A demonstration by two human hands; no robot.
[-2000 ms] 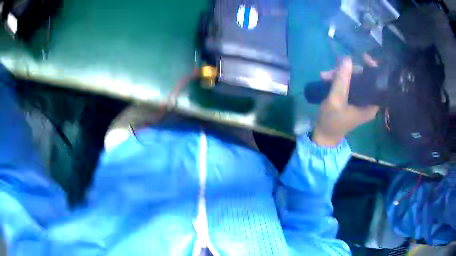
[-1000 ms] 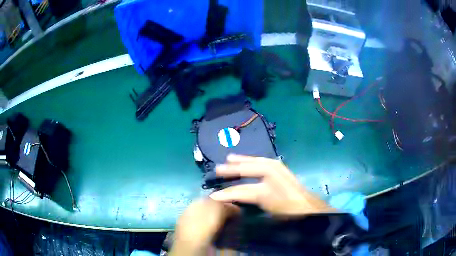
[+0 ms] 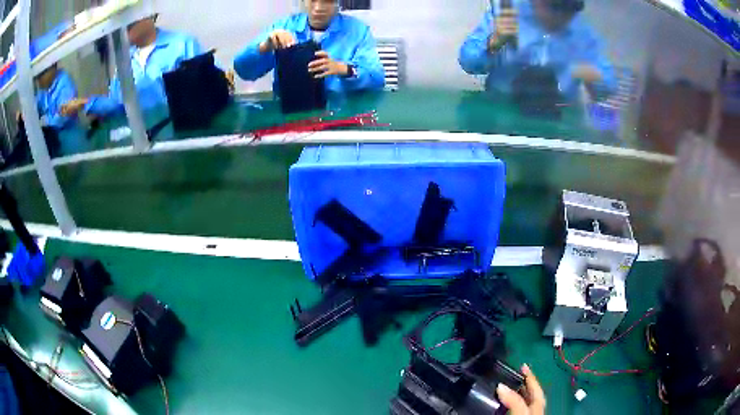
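Observation:
A black blower unit [image 3: 446, 385] with a round loop-shaped frame on top stands at the bottom edge, right of centre, partly cut off. My right hand [image 3: 523, 395] grips its right end, with thumb and fingers showing and the rest cut off below. My left hand is not in view. Loose black cover pieces [image 3: 329, 312] lie behind the unit, piled at the front of the blue bin [image 3: 397, 190], with a few inside it.
A white-grey screw feeder [image 3: 580, 312] stands right, with red wires and a white connector [image 3: 579, 395] before it. Dark units [image 3: 698, 324] are at far right. Two black blower units [image 3: 118, 336] stand left. Several people in blue smocks [image 3: 353, 53] are across a pale ledge [image 3: 162, 241].
The view has tilted up and shows people across the line. The flat labelled housing and screwdriver no longer show; a unit with a loop frame is in front. My left hand is out of view.

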